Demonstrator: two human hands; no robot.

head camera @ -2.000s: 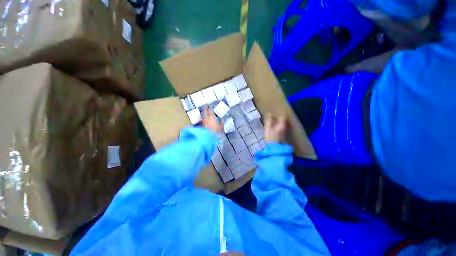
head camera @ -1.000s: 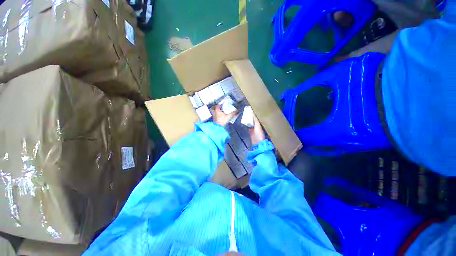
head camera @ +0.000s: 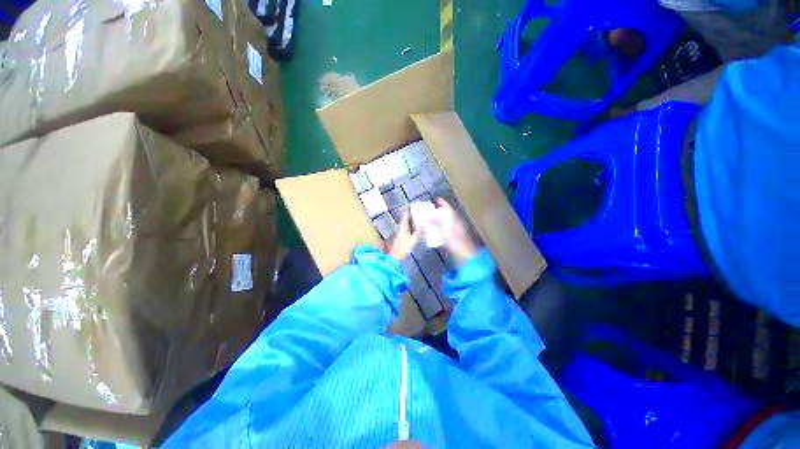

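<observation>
An open brown shipping carton (head camera: 386, 96) stands on the floor in front of me with its flaps spread. Small white-grey boxes (head camera: 396, 165) are packed in rows inside it. My left hand (head camera: 404, 237) and my right hand (head camera: 451, 231) are close together over the middle of the carton. A small white box (head camera: 427, 219) is between them, and the fingers of both hands are on it. The hands and the box are blurred, so its details cannot be read.
Large taped brown cartons (head camera: 79, 263) are piled at the left. Blue plastic stools (head camera: 653, 188) stand at the right, beside a person in a blue smock (head camera: 759, 188). Black divided trays (head camera: 728, 338) lie at the lower right. The floor is green with a yellow line.
My hands, which were apart with a white box in each a second ago, have come together over the carton. The carton appears slightly farther right in the view.
</observation>
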